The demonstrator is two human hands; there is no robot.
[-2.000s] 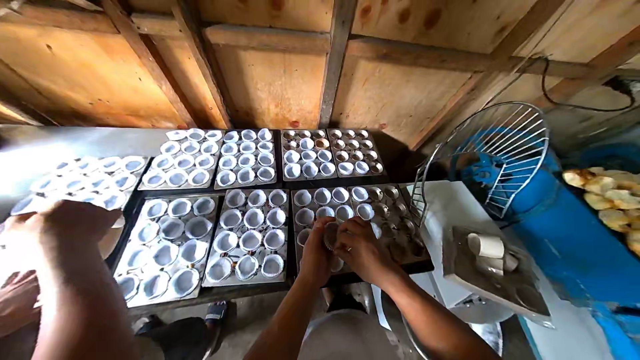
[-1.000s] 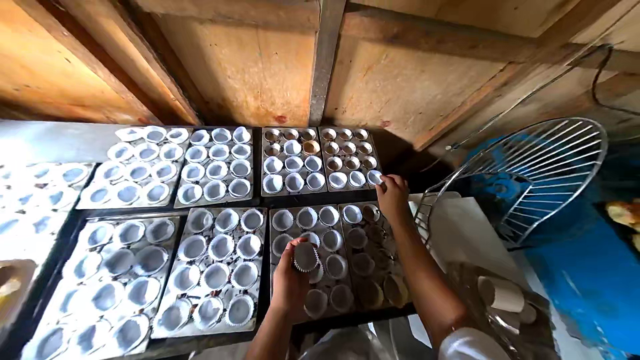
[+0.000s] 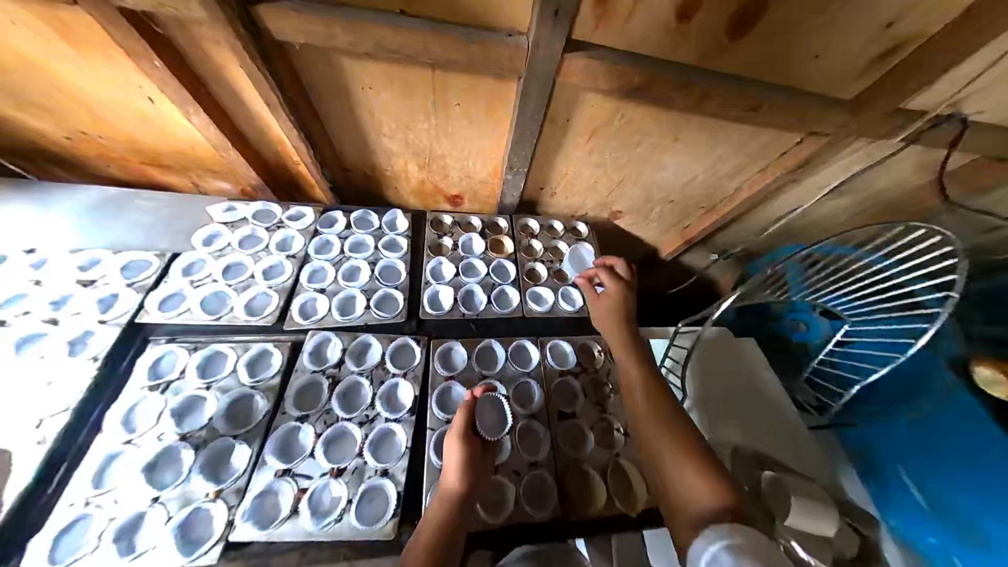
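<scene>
My left hand (image 3: 466, 453) holds a stack of white paper baking cups (image 3: 494, 416) above a metal muffin tin (image 3: 484, 374) whose wells hold paper cups. In my right hand (image 3: 610, 293), a single white paper cup (image 3: 579, 258) is pinched by the fingertips over the back right muffin tin (image 3: 543, 240). The front row of that tin holds white liners, while its wells farther back look bare. Beneath my right forearm, another tin (image 3: 591, 394) has liners in some wells; others look bare or brownish.
More lined muffin tins (image 3: 339, 441) stand in two rows to the left. A wire guard (image 3: 874, 291) projects at the right beside a blue surface (image 3: 929, 449). A plastic bag (image 3: 811, 504) with paper cups lies front right. A wooden wall (image 3: 409, 110) stands behind.
My hands have moved apart since two seconds ago, the right one reaching to the back right tin. Another person's arm at the left is out of view now.
</scene>
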